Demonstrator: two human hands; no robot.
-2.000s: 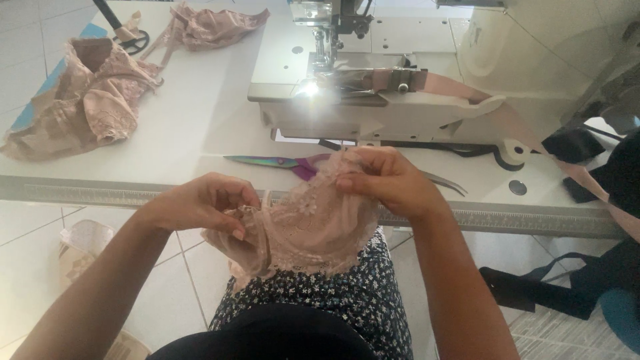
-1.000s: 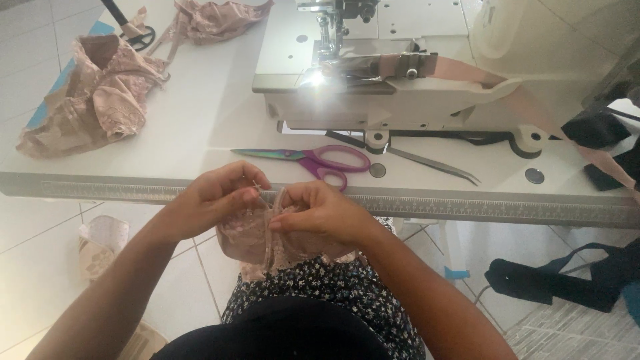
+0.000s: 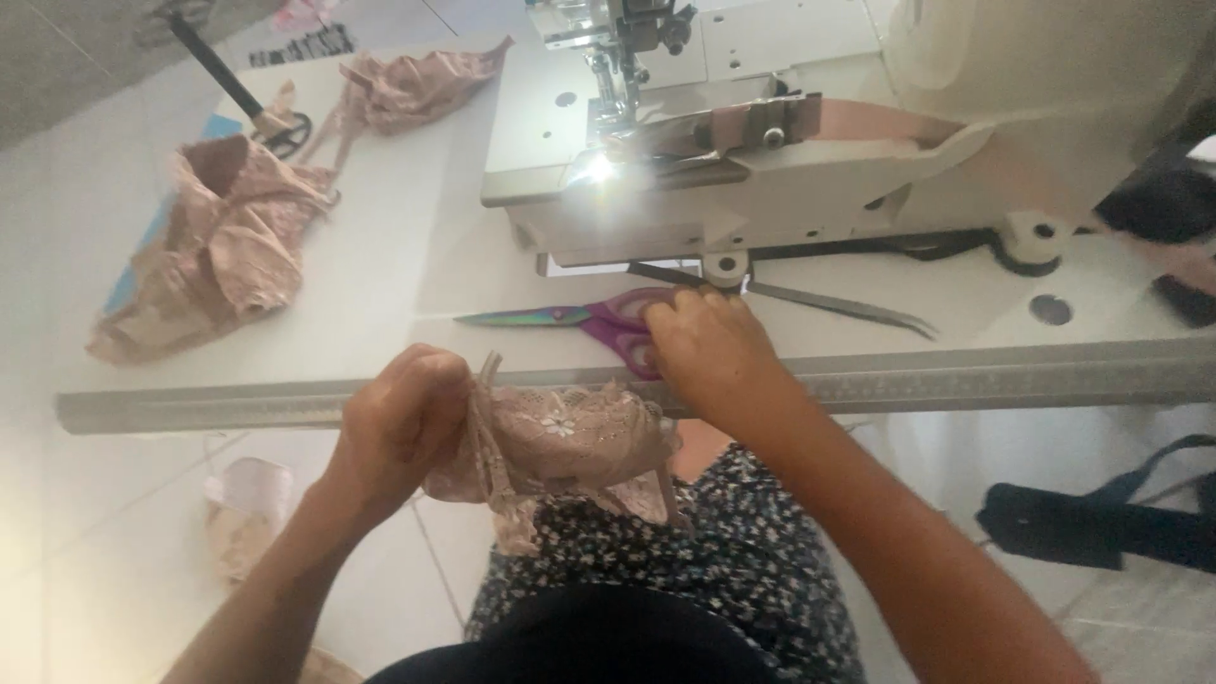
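My left hand (image 3: 404,432) is closed on a beige-pink lace bra piece (image 3: 570,432), which hangs over my lap at the table's front edge. A white flower motif shows on its lace, and narrow straps hang beside my fingers. My right hand (image 3: 708,332) is at the purple handles of a pair of scissors (image 3: 570,316) lying on the table, blades pointing left. The fingertips are bent over the handle loops; whether they grip them is hard to tell.
A sewing machine (image 3: 665,204) with its lamp lit stands behind the scissors, with bent tweezers (image 3: 841,309) at its front. More pink lace garments (image 3: 214,247) lie at the left. A ruler strip (image 3: 902,383) runs along the table edge. Dark fabric (image 3: 1092,527) is at the lower right.
My right hand has left the lace piece and moved to the scissors handles. My left hand still has the piece, which both hands held before.
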